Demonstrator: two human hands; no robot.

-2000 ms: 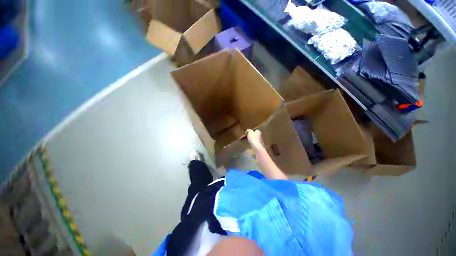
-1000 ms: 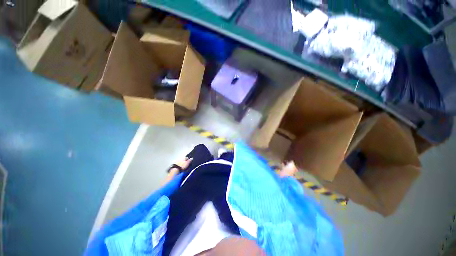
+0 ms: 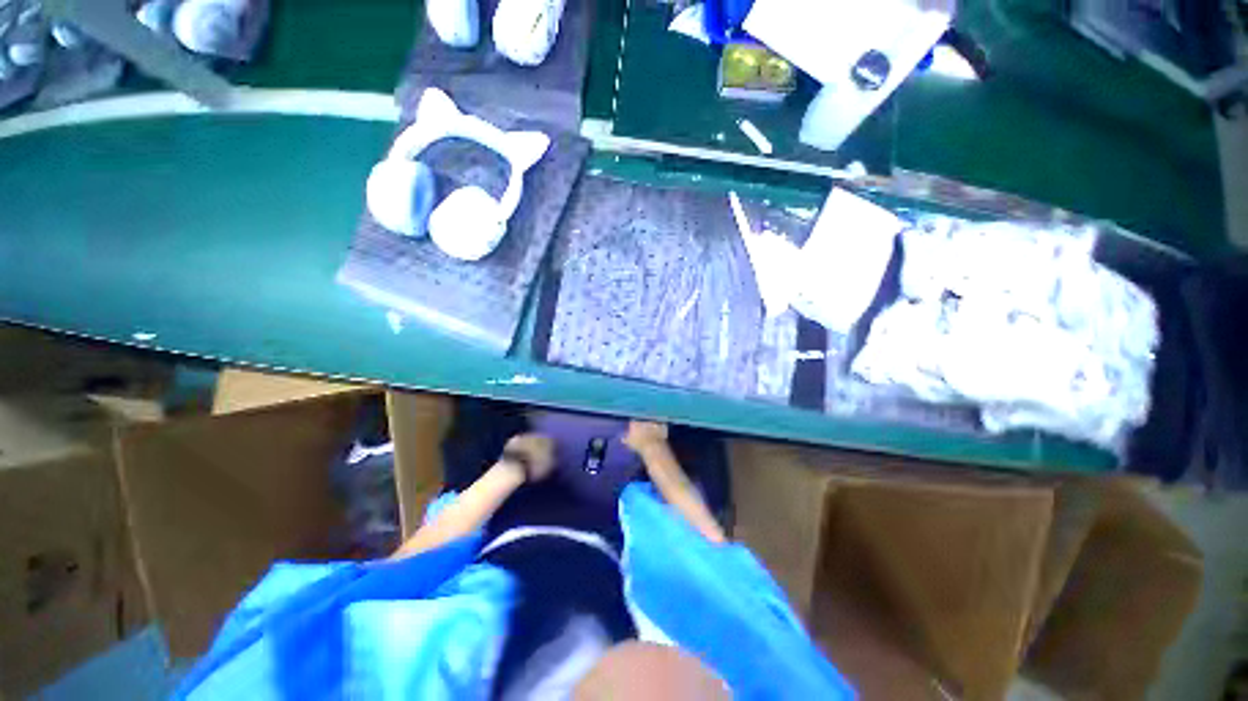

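A purple stool (image 3: pixel 582 459) is just below the bench's front edge, between my two hands. My left hand (image 3: pixel 531 455) is closed at the stool's left edge. My right hand (image 3: pixel 646 437) is closed at its right edge; the fingertips of both are small and blurred. White cat-ear headphones (image 3: pixel 468 223) lie on a grey printed bag (image 3: pixel 435 299) on the green bench (image 3: pixel 219 233). To their right is a stack of grey printed bags (image 3: pixel 630 288). White leaflets (image 3: pixel 846 260) and a heap of white cables in clear plastic (image 3: pixel 1013 329) lie further right.
Open cartons stand below the bench at left (image 3: pixel 253 493) and right (image 3: pixel 931 562). More headphones (image 3: pixel 527 28) lie at the far side. A white sheet (image 3: pixel 849 48) and a small yellow item (image 3: pixel 757 71) lie across the bench. Dark grey material (image 3: pixel 1198 356) is at the right end.
The view has swung from the floor and cartons to the bench front. My hands have come to the purple stool. My right hand was on a carton's edge two seconds ago.
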